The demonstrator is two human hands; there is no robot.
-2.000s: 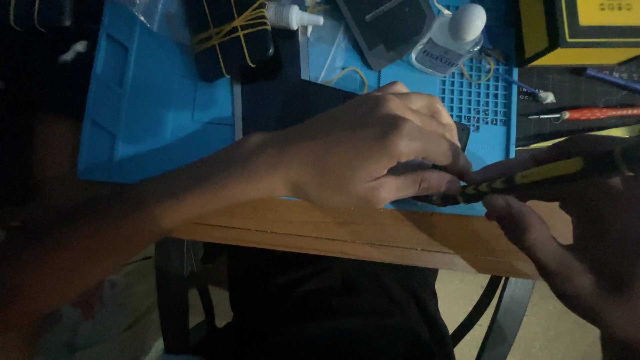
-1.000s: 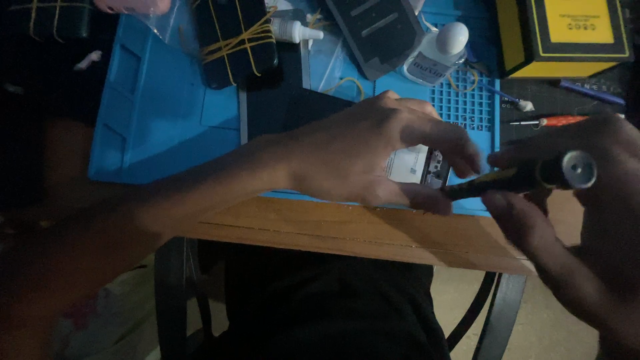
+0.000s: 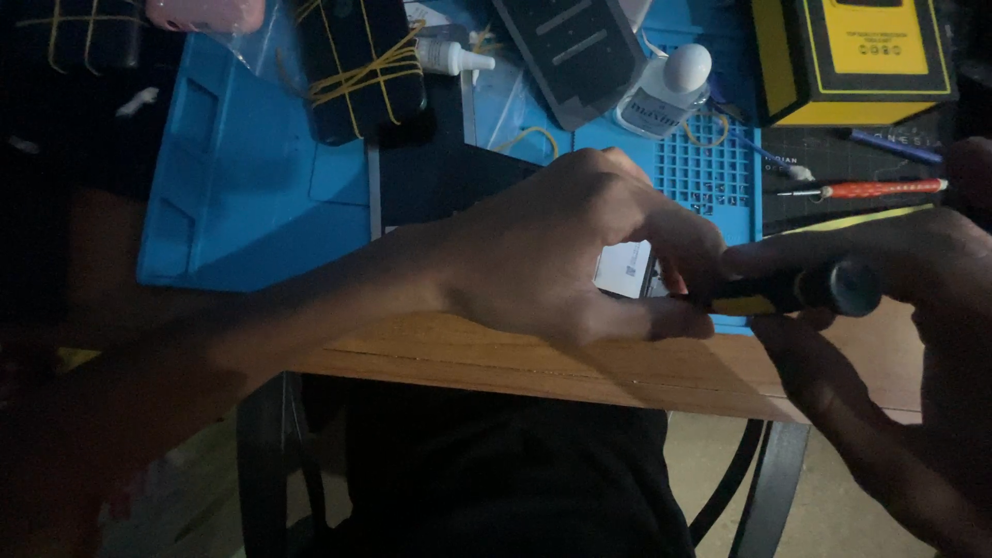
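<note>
My left hand (image 3: 542,256) lies over an opened phone (image 3: 625,268), which shows a white battery or label and dark inner parts between thumb and forefinger. The thumb and fingers hold the phone's edges, low on the blue silicone repair mat (image 3: 256,194). My right hand (image 3: 876,310) grips a black screwdriver with a yellow stripe (image 3: 798,294) between thumb and fingers. Its handle end points right, and its front end meets the phone's right end by my left fingertips. The tip is hidden there.
Behind my hands are a phone wrapped in rubber bands (image 3: 360,70), a small white dropper bottle (image 3: 453,58), a grey panel (image 3: 573,54) and a clear bottle with white cap (image 3: 659,97). To the right are a yellow and black box (image 3: 860,62) and a red screwdriver (image 3: 883,188).
The screwdriver's handle has swung from a long slant to pointing more toward the camera. My left fingers have spread, uncovering the phone's white part.
</note>
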